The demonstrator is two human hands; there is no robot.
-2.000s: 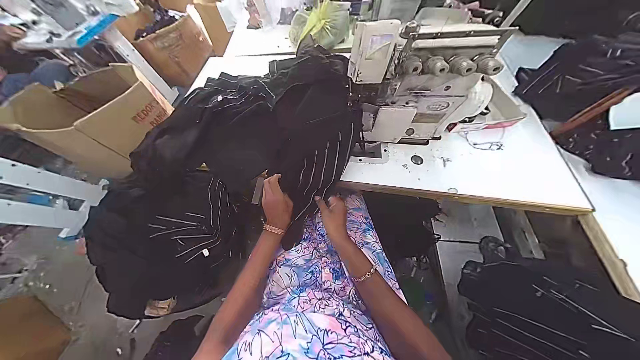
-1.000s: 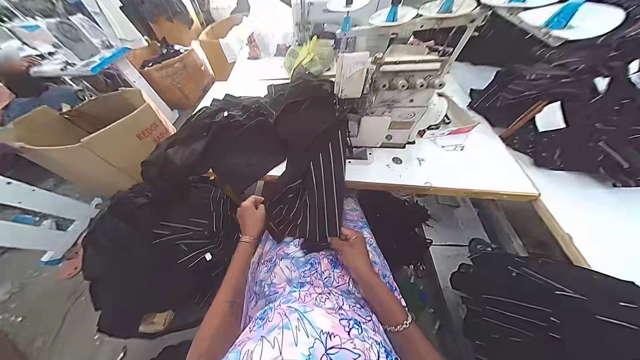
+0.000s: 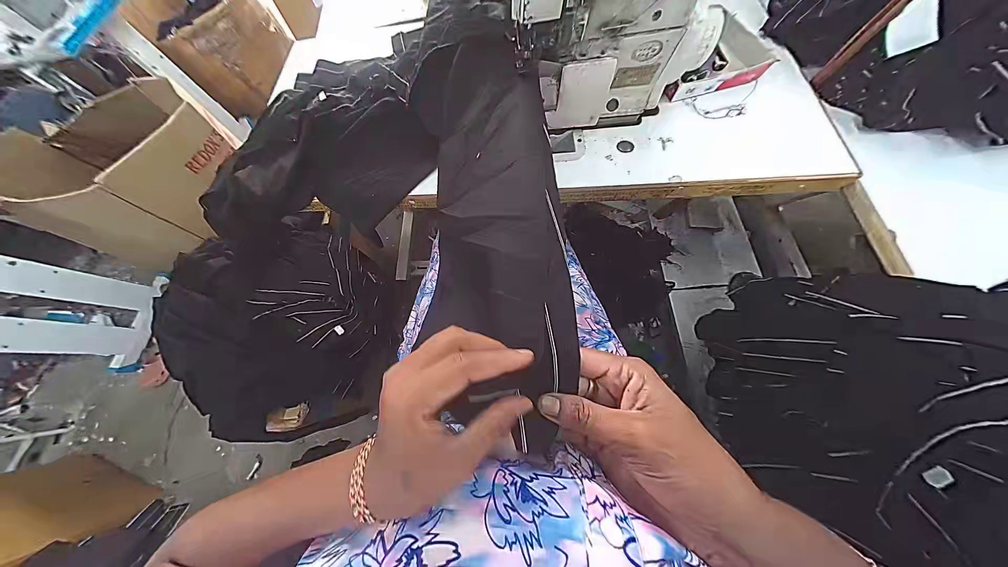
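A long black fabric piece (image 3: 504, 236) with white seam lines runs from the overlock sewing machine (image 3: 622, 63) down over my lap. My right hand (image 3: 630, 417) pinches its right edge near the lower end, thumb on top and fingers beneath. My left hand (image 3: 445, 417) hovers at the left of the same end, thumb and fingers apart, with no clear grip on the cloth. More gathered black fabric (image 3: 346, 134) lies over the table's left part, beside the machine.
The white table's wooden edge (image 3: 693, 189) crosses in front of me. A black fabric bundle (image 3: 268, 339) hangs at left, near a cardboard box (image 3: 110, 189). Another black stack (image 3: 850, 394) is at right. A small box (image 3: 724, 71) stands beside the machine.
The black piece, bunched two seconds ago, is now stretched lengthwise from machine to lap. My left hand has come from the left to its lower end, beside my right hand. The view is closer to the lap.
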